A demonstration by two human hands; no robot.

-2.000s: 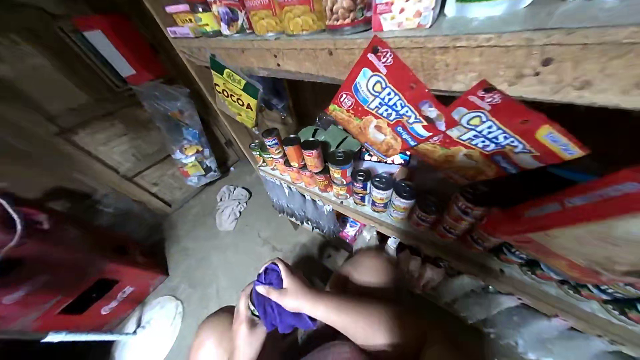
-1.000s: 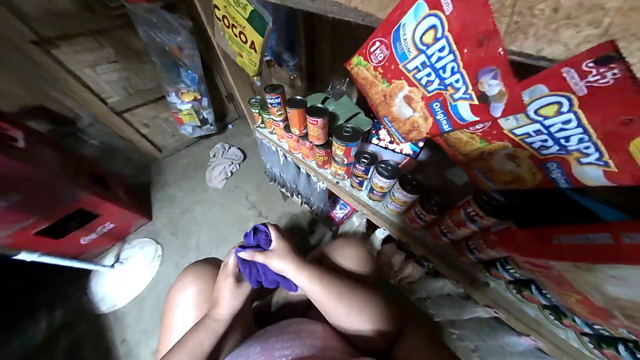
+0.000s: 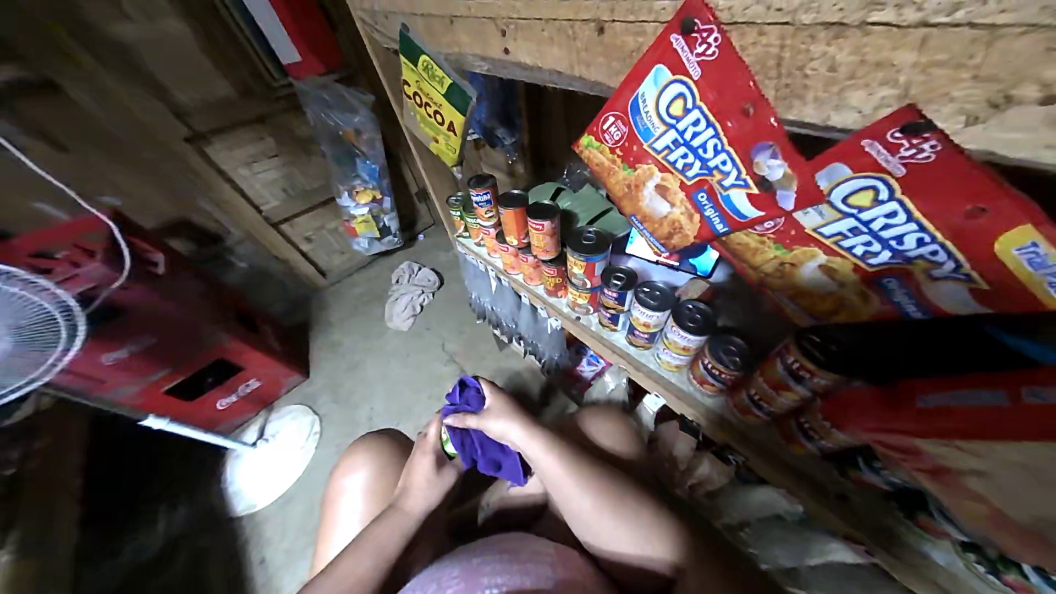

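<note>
Between my knees, my right hand [image 3: 501, 417] grips a purple cloth [image 3: 487, 452] pressed over a small can [image 3: 448, 442]. Only a green and white strip of the can shows at the cloth's left side. My left hand [image 3: 431, 464] holds the can from the left and below, with its fingers partly hidden. Ahead and to the right, stacked food cans [image 3: 543, 231] stand in a row along a wooden shelf [image 3: 610, 345]. Two red breading mix packs [image 3: 701, 140] hang above them, and a cocoa pack [image 3: 436, 101] hangs at the shelf's far end.
Red plastic crates [image 3: 181, 355] stand at the left, beside a white fan [image 3: 37, 330] and a round white base [image 3: 272, 462]. A grey rag [image 3: 412, 294] lies on the concrete floor. A clear plastic bag [image 3: 356, 177] of packets hangs by the wall. A lit phone [image 3: 672, 252] rests behind the cans.
Both hands stay together on the cloth, which has shifted between them. A green and white strip of the can now shows beside it. The view has swung and the fan has come into sight.
</note>
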